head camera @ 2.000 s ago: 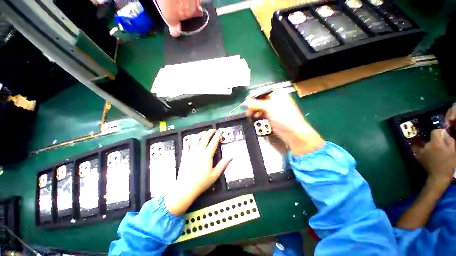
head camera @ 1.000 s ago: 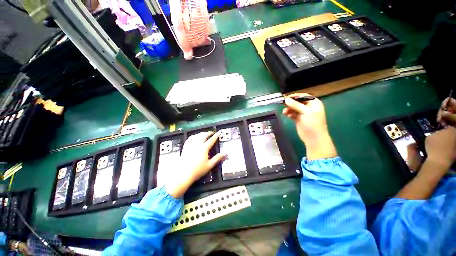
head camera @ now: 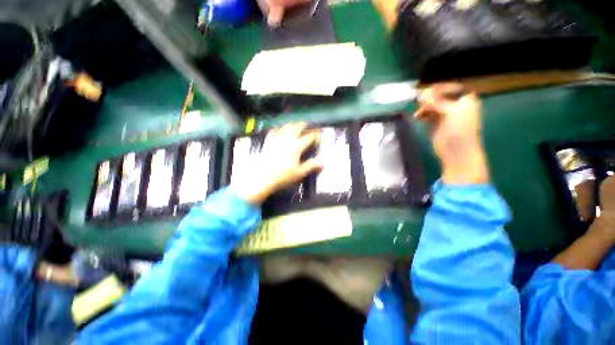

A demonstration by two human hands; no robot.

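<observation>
The view is blurred. My left hand lies flat with fingers apart over the second pocket of the black foam tray, covering most of the phone housing there. Pale-reflecting phone housings show in its other pockets. My right hand is raised beyond the tray's upper right corner, fingers pinched around a dark thin tool, the tweezers, which are hard to make out. The cream adhesive sheet lies along the tray's near edge; its dots are smeared by blur.
A second tray of four housings stands to the left. White sheets lie beyond, beside a metal upright. Stacked trays are at the far right. Another worker's hand is over a tray at right; a blue sleeve shows lower left.
My right hand moved from the fourth housing's camera area to the right, off the tray. My left hand stays on the tray. The view has shifted, showing more below the bench edge.
</observation>
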